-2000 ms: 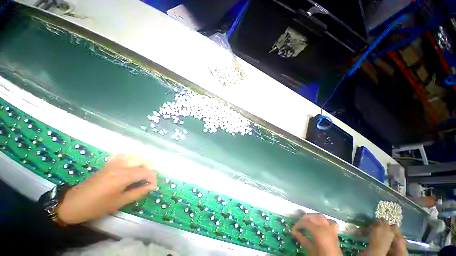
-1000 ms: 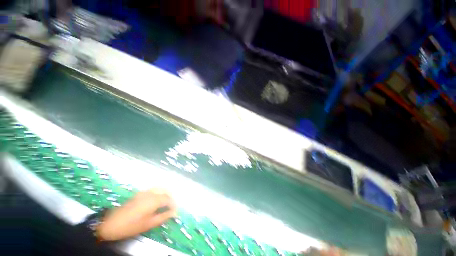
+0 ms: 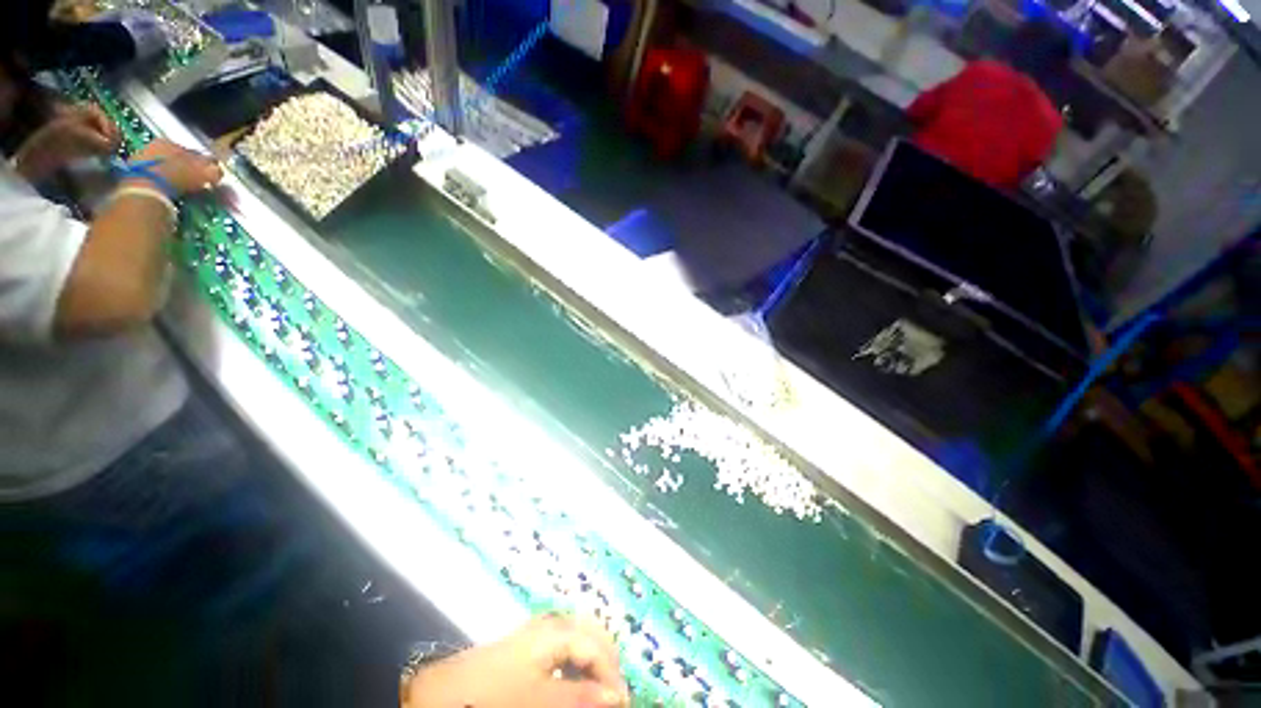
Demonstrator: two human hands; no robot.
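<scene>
My left hand (image 3: pixel 533 667), with a band at the wrist, is at the bottom edge, over the near side of the green circuit board strip (image 3: pixel 362 392). Its fingers are curled and overexposed; whether they hold a piece cannot be told. My right hand is not in view. The strip carries rows of small dark and white components and lies between pale rails. White components (image 3: pixel 733 458) lie in a loose pile on the dark green belt (image 3: pixel 477 295) beyond the boards, away from my left hand.
A neighbouring person's hands (image 3: pixel 173 169) are over the boards at the upper left, beside a black tray of cream pieces (image 3: pixel 315 147). A white ledge (image 3: pixel 622 293) borders the belt, with a clear bag (image 3: pixel 758 374), a black tray (image 3: pixel 1021 587) and a blue tray (image 3: pixel 1127 669).
The view has swung left, bringing the neighbouring person and component tray into sight. My left hand now shows lower in the picture; my right hand has left the view.
</scene>
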